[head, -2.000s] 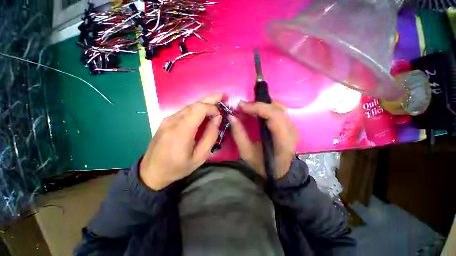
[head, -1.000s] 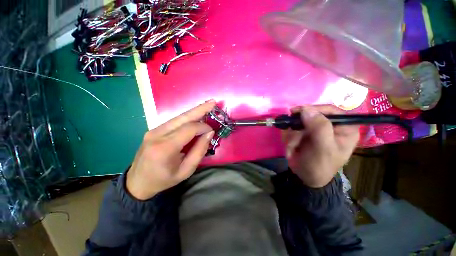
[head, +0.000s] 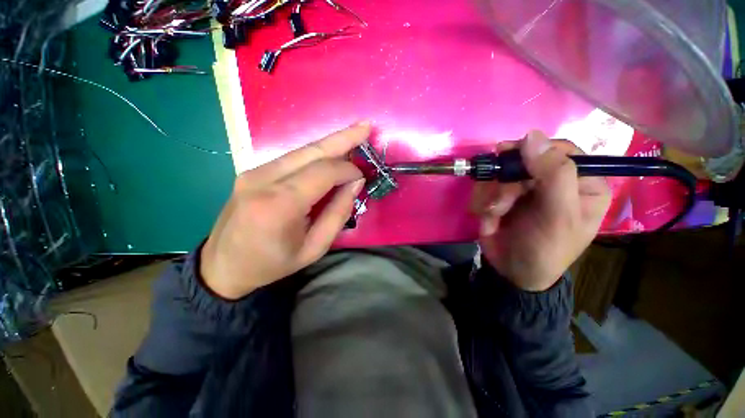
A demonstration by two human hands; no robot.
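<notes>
My left hand (head: 282, 208) holds a small ring circuit board (head: 381, 186) between thumb and fingers, over the front part of the pink mat. A small black plug (head: 351, 220) hangs below the fingertips. My right hand (head: 541, 214) grips a soldering iron (head: 500, 166) that lies level and points left. Its metal tip meets the ring board, or is very close to it; contact is too small to tell. The fingers hide part of the board.
A heap of connector leads (head: 159, 28) lies at the upper left, with a loose lead (head: 269, 59) on the pink mat (head: 343, 90). Solder wire (head: 122, 100) crosses the green bench top at left, beside clear plastic trays (head: 28, 204). A clear fume hood (head: 645, 73) overhangs the upper right.
From two seconds ago, the iron has swung from upright to level, its tip now at the board. Over the last second the view has shifted, and the board looks slightly turned in my left fingers.
</notes>
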